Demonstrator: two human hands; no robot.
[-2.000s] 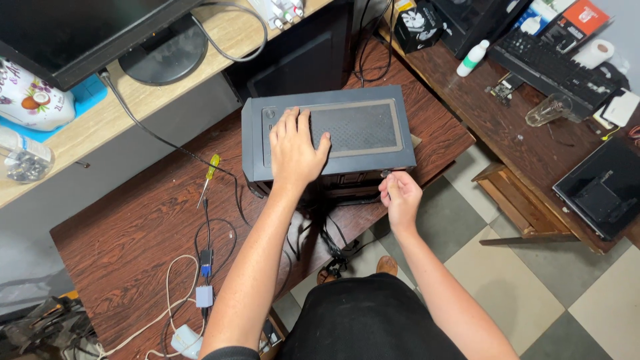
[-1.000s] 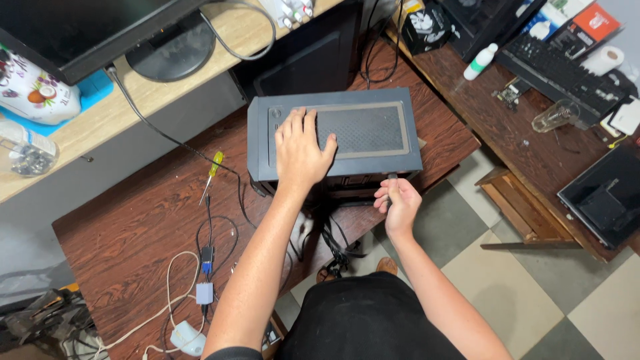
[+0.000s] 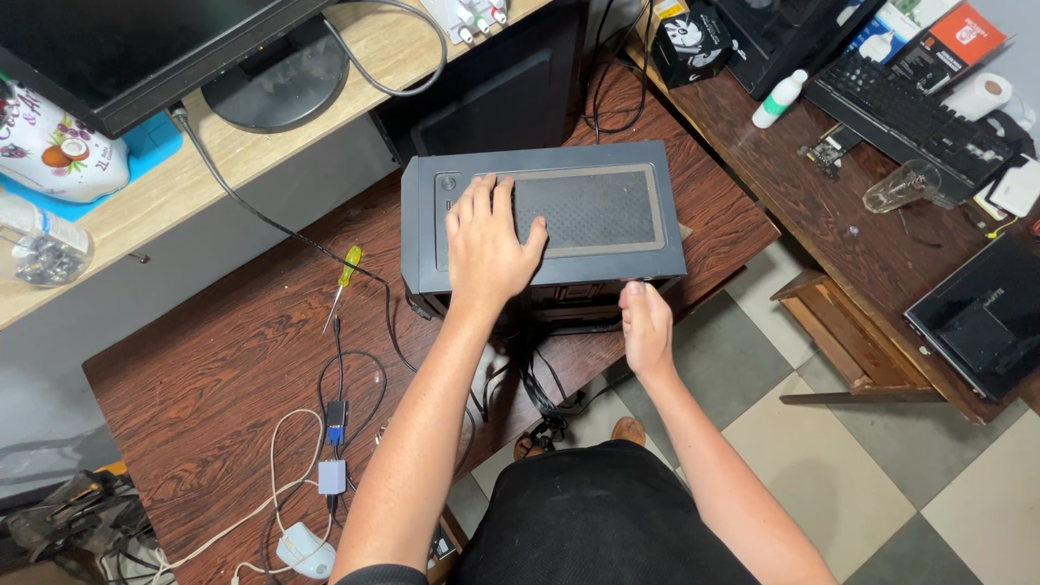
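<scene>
A dark computer case [image 3: 593,211] stands on the brown wooden table, its vented top facing up and its near side partly open, with black cables hanging below. My left hand [image 3: 491,240] rests flat on the left part of the top, fingers spread, holding nothing. At the near right edge of the case is my right hand [image 3: 647,325], its fingers curled; whether something small sits between them cannot be made out. A yellow-handled screwdriver [image 3: 350,266] lies on the table to the left of the case.
A white mouse [image 3: 305,551], an adapter [image 3: 332,477] and cables lie at the table's near left. A monitor [image 3: 162,49] stands on the light shelf. On the right-hand desk are a keyboard [image 3: 910,122], a plastic cup [image 3: 902,187], a white bottle [image 3: 780,99] and a black laptop [image 3: 987,317].
My right hand has stayed by the case's near right edge, its fingers turning slightly. My left hand has kept its place on the top.
</scene>
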